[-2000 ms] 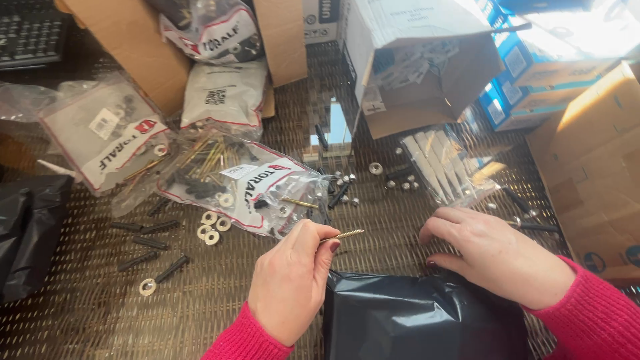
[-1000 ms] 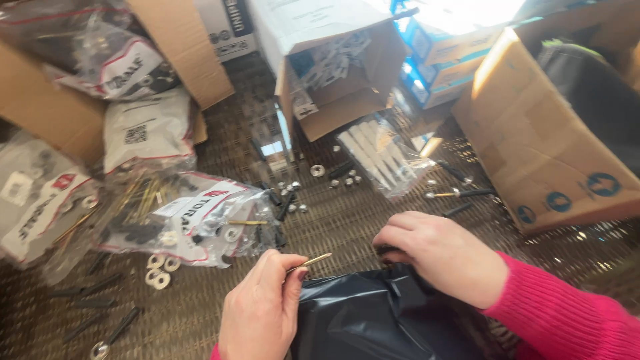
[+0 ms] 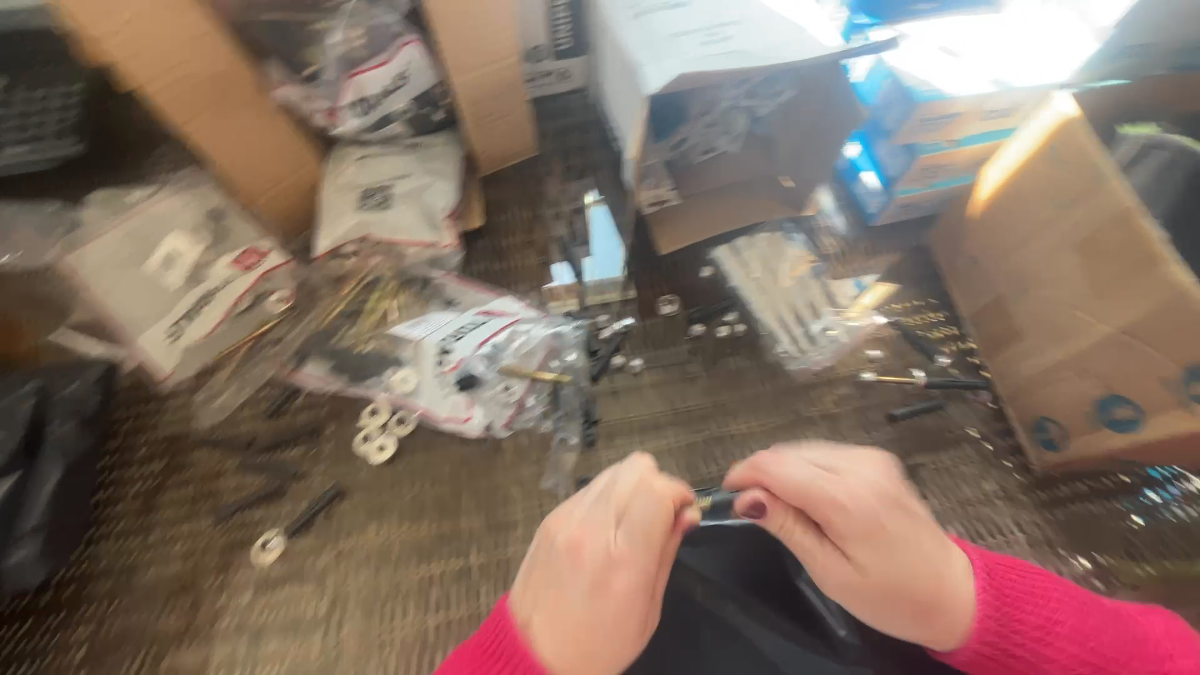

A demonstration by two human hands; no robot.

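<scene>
My left hand [image 3: 609, 553] pinches a brass-coloured rod, of which only a short bit shows at the fingertips. My right hand [image 3: 844, 534] grips a dark cylindrical plug [image 3: 717, 504], and the rod meets its left end between the two hands. Right below them lies a black plastic bag [image 3: 750, 609]. On the woven surface up and left is an open clear bag of fixings [image 3: 469, 366] with brass rods, beside a group of pale washers [image 3: 380, 436]. A dark plug [image 3: 314, 509] lies near another washer [image 3: 268, 547]. The picture is blurred.
Open cardboard boxes stand at the back left [image 3: 206, 103], back centre [image 3: 731, 216] and right [image 3: 1078, 309]. A clear packet of white sticks [image 3: 787, 291], small nuts and an assembled rod [image 3: 923, 381] lie before them. Another black bag [image 3: 47, 469] is at far left.
My hands have come together. The brass rod, whose tip was bare before, now meets the dark plug in my right hand. The view has swung about.
</scene>
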